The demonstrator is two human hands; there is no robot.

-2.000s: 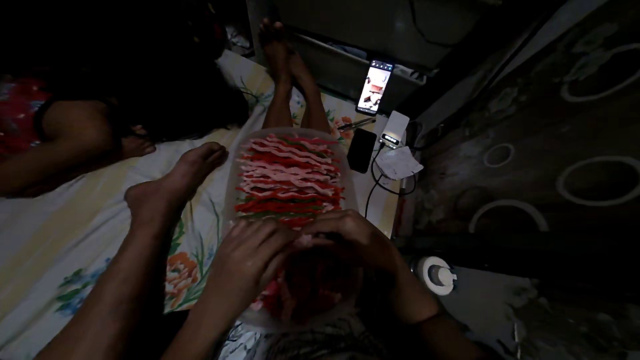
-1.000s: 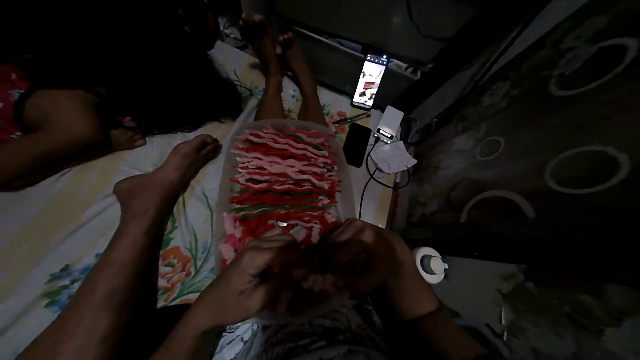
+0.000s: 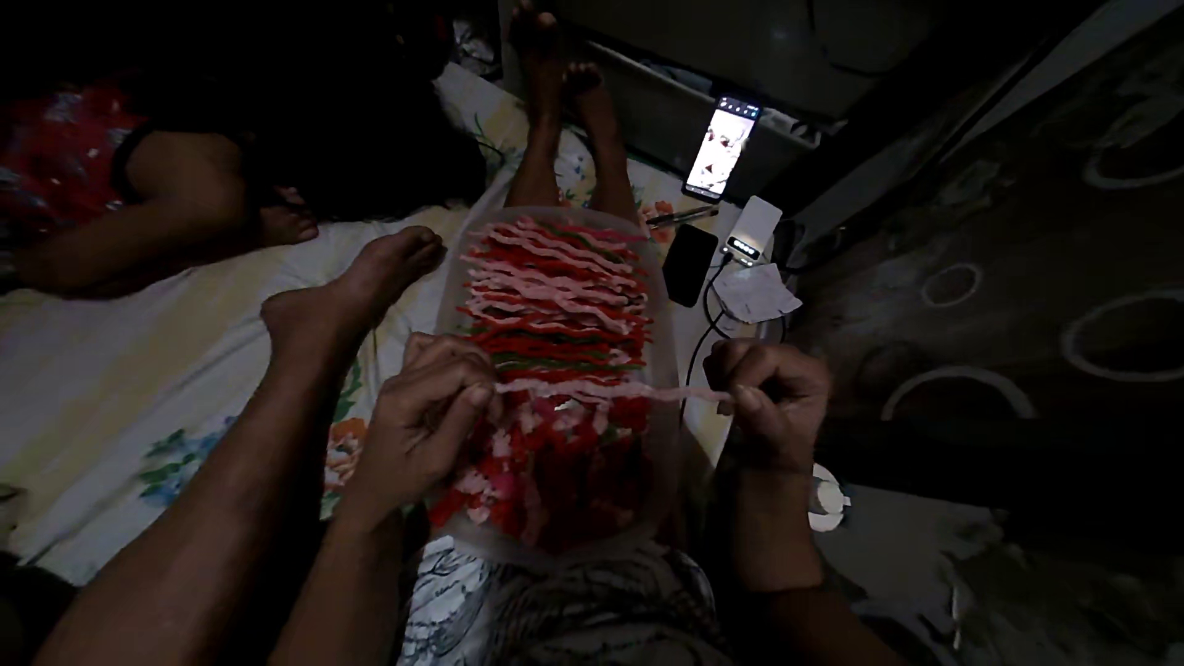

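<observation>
A pale pink fuzzy strand (image 3: 615, 390) is stretched nearly level between my two hands. My left hand (image 3: 435, 412) pinches its left end and my right hand (image 3: 772, 398) pinches its right end. Beneath it, a translucent plastic container (image 3: 659, 324) rests on my lap. Wavy red, pink and green strands (image 3: 555, 287) lie crosswise in rows in the container's far part. In its near part is a jumble of short red and pink fuzzy pieces (image 3: 555, 462), partly in shadow.
Right of the container lie a dark phone (image 3: 691, 265), a white power bank (image 3: 754, 228) with a cable, a crumpled paper (image 3: 757, 293) and a pen (image 3: 683, 216). A lit phone (image 3: 722, 148) leans behind them. Another person's bent leg (image 3: 176, 199) is at left on the floral sheet (image 3: 222, 370).
My hands were close together over the near part of the container; now they are wide apart, with the pink strand drawn out between them.
</observation>
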